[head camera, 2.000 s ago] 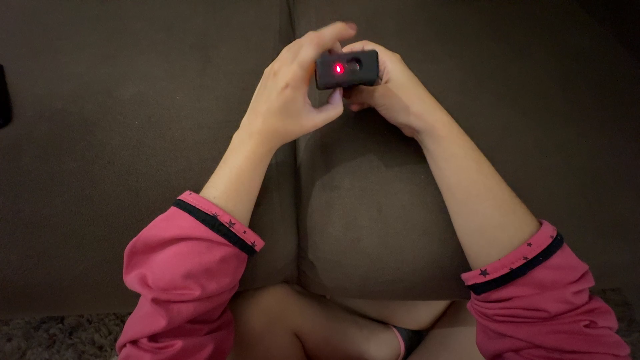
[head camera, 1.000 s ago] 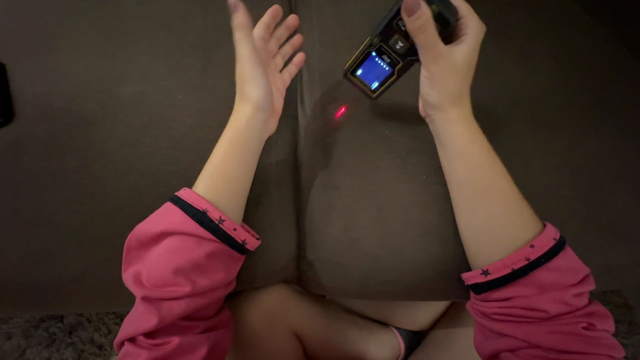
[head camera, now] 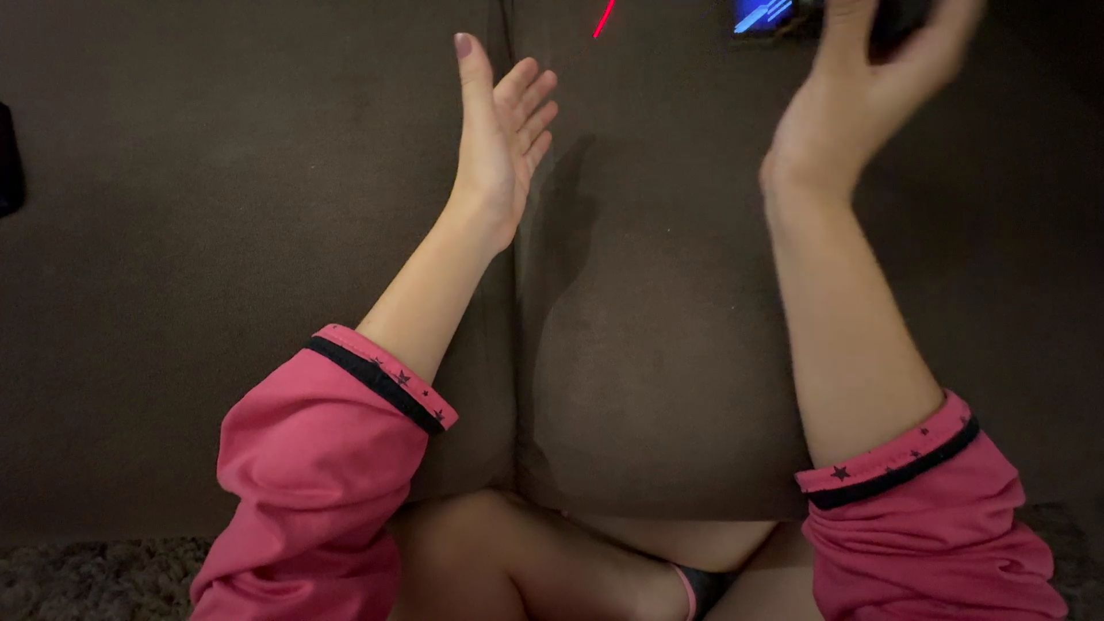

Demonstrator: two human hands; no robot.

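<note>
My right hand (head camera: 862, 103) grips a black laser distance meter (head camera: 806, 19) at the top right edge of the view. The meter is blurred and partly cut off, with its lit blue screen (head camera: 761, 14) facing up. A red laser streak (head camera: 604, 17) falls on the dark brown cushion to the left of the meter. My left hand (head camera: 504, 142) is held over the seam between two cushions, fingers apart and thumb up, holding nothing.
Dark brown sofa cushions (head camera: 664, 362) with a seam (head camera: 515, 345) lie under both hands. A black object (head camera: 10, 159) is cut off at the left edge. My crossed legs (head camera: 517, 561) are at the bottom, and a shaggy rug (head camera: 95, 573) shows at the lower left.
Two seconds ago both hands were together at the meter; my left hand has since come away from it. My right hand has moved to the right with the meter.
</note>
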